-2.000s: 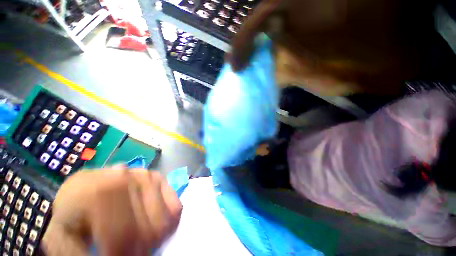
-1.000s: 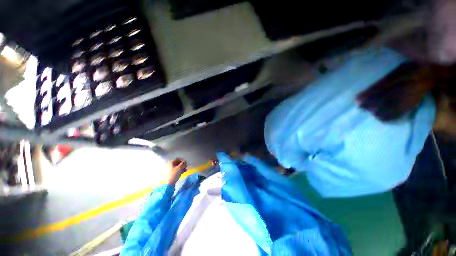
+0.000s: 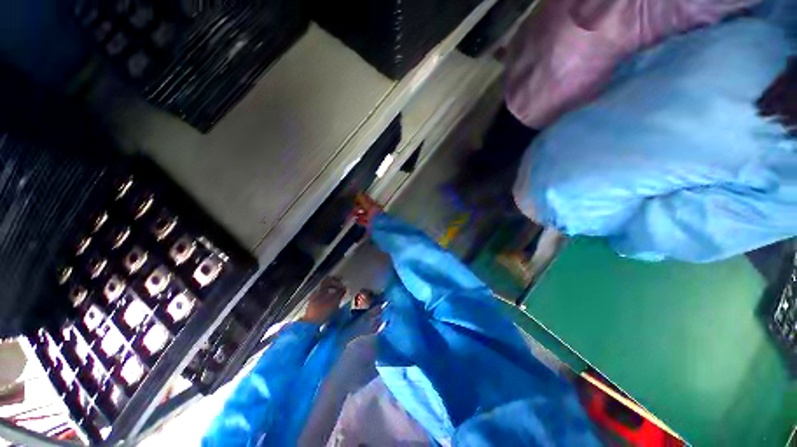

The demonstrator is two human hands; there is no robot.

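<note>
A storage rack shelf slants across the upper left. A black tray of silvery square parts with round holes lies on it at the left. My right hand is small and blurred beside the rack's lower front edge, by a dark gap below the shelf. Whether it touches or holds anything there cannot be told. My left hand is lower and to the left, its fingers loosely bent, close to the rack's edge. No object shows clearly in it.
Tray stacks stand on the shelf at the top. A green benchtop is at the right, with a red item by its lower edge. A person in a blue smock is at the upper right, a pink sleeve beside them.
The view has turned and come nearer the rack, so its shelf and trays fill the left. My right hand now shows, extended at the rack's edge; my left hand has shifted slightly right.
</note>
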